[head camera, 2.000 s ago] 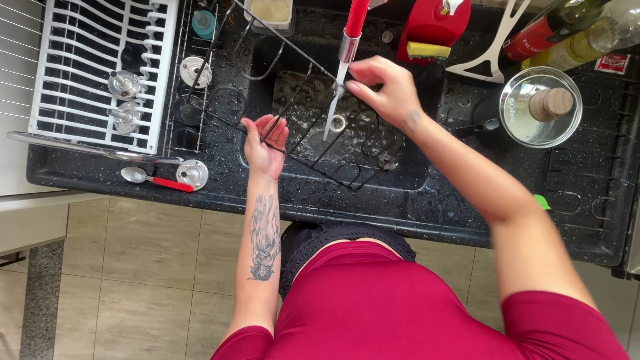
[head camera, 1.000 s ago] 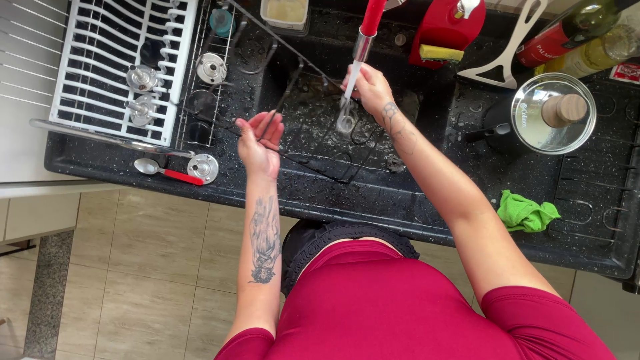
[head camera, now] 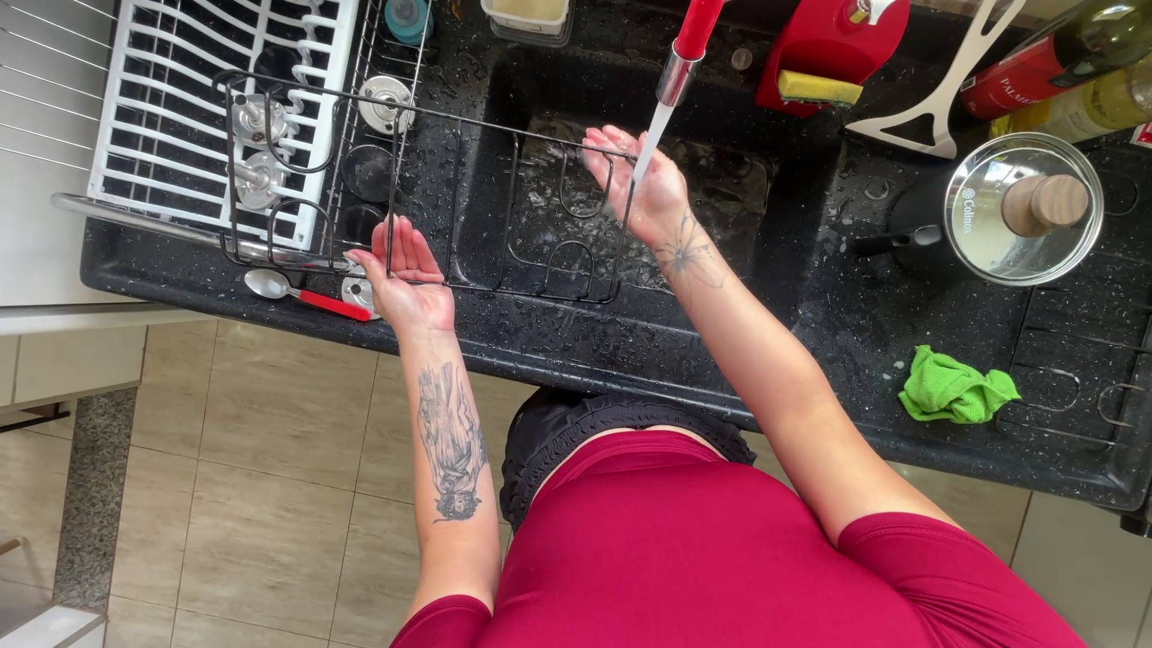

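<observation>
A black wire rack [head camera: 486, 122] with rounded loops stretches over the sink [head camera: 774, 225] and, at its left end, over the white dish rack. My left hand [head camera: 414, 283] is palm up near the counter's front edge, its thumb and loosely curled fingers around a crosswire. My right hand [head camera: 643, 189] lies palm up with its fingers apart at the rack's right end, where wires cross in front of the fingers. Water runs from the red faucet [head camera: 693, 36] onto this hand. Whether its palm bears any of the rack's weight cannot be told.
At left are a white dish rack [head camera: 211, 108] and a spoon with a red handle [head camera: 333, 305]. To the right stand a lidded pot [head camera: 981, 216], a green cloth [head camera: 958, 387], another wire rack [head camera: 1062, 405] and bottles [head camera: 1035, 76]. A yellow sponge [head camera: 819, 88] sits behind the sink.
The wire rack has swung leftward, its left end now over the dish rack. My right hand, earlier with its back up near the faucet, has turned palm up and opened.
</observation>
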